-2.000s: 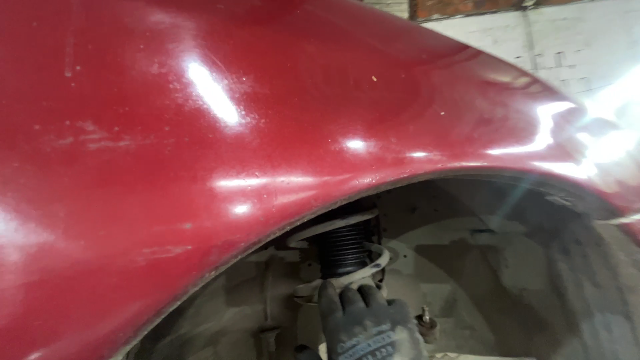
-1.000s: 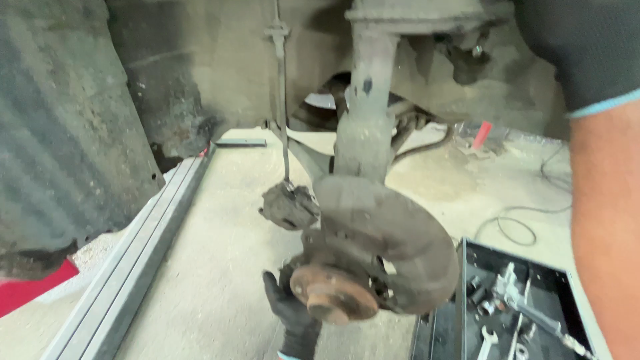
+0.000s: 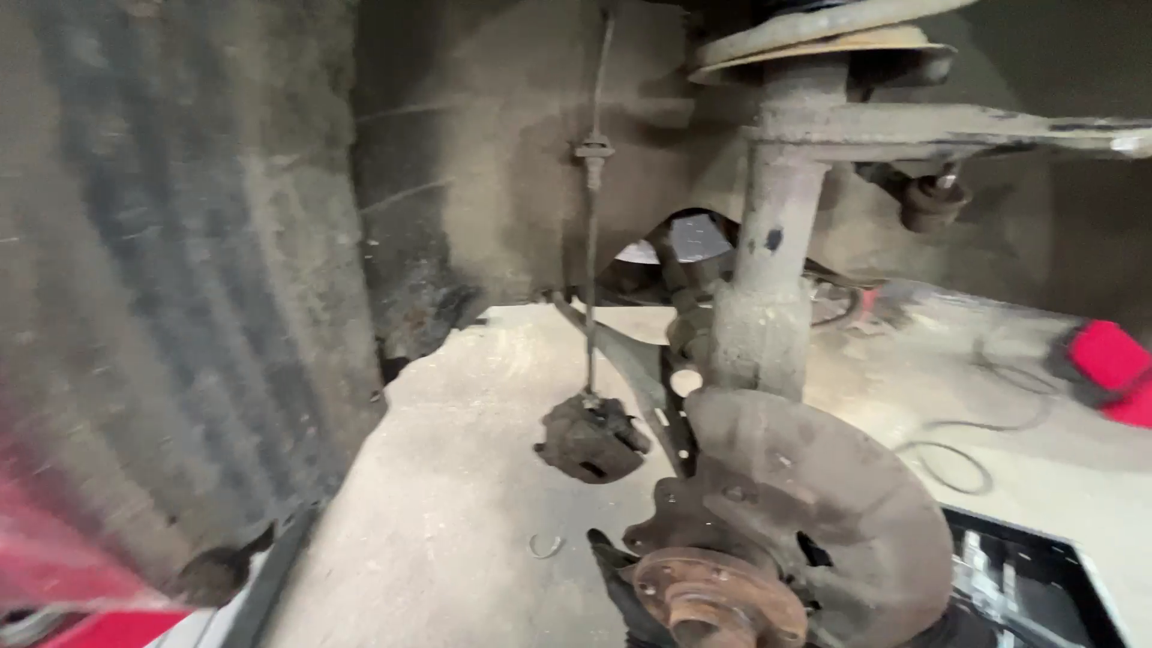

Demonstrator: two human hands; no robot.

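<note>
My left hand [image 3: 619, 585], in a dark glove, is at the left edge of the rusty wheel hub [image 3: 720, 598]; part of it is hidden behind the hub, so its grip does not show. Behind the hub stands the round brake dust shield [image 3: 837, 504], below the suspension strut [image 3: 765, 306]. At the shield's lower right edge a dark shape [image 3: 954, 628] may be my right hand in its glove, but this is unclear. A brake caliper [image 3: 592, 441] hangs from its hose [image 3: 591, 270], left of the strut.
A steering arm [image 3: 945, 130] juts right from the strut. At lower right lies a black tray [image 3: 1062, 576] with metal tools. A cable [image 3: 981, 468] and a red object [image 3: 1107, 360] are on the floor at right. The wheel-arch liner [image 3: 198, 252] fills the left side.
The view has swung down from the red fender and then come closer to the strut. My right arm, at the upper right one second ago, has left that place. My left hand remains beside the hub.
</note>
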